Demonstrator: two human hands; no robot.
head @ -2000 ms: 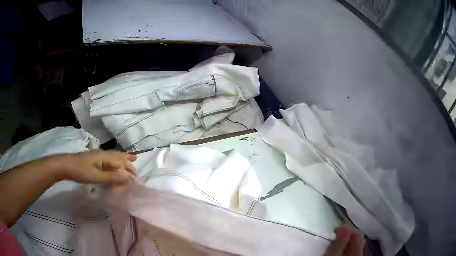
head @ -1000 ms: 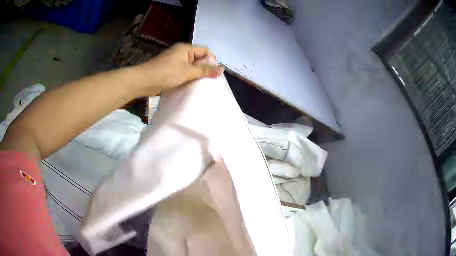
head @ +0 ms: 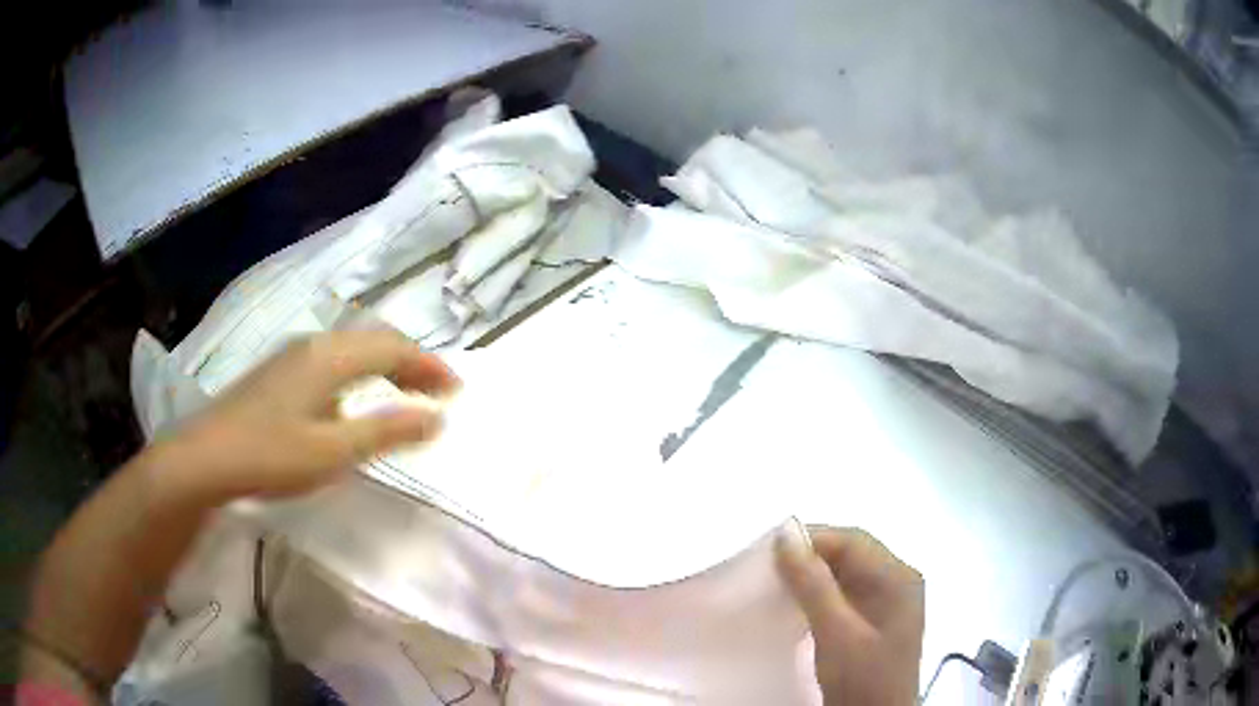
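Note:
A white garment panel (head: 608,621) hangs across the near edge of the white table, its long edge curving between my hands. My right hand (head: 863,607) pinches that edge at the lower right, thumb on top. My left hand (head: 311,414) is blurred, over the cloth at the left, with fingers curled and thumb apart; white shows between them, and I cannot tell whether it is gripped cloth. Dark paired stitching runs along the panel near my left hand.
A garment pile (head: 470,207) with dark stitching lies behind the table at the left. More white cloth (head: 884,276) lies along the wall side. A pale machine part (head: 1105,621) stands at the lower right. A pale board (head: 304,97) is at the back left.
My left hand has come down from its raised position with the cloth. The panel is now spread low across the front, my right hand shows on its edge, and the view has shifted right.

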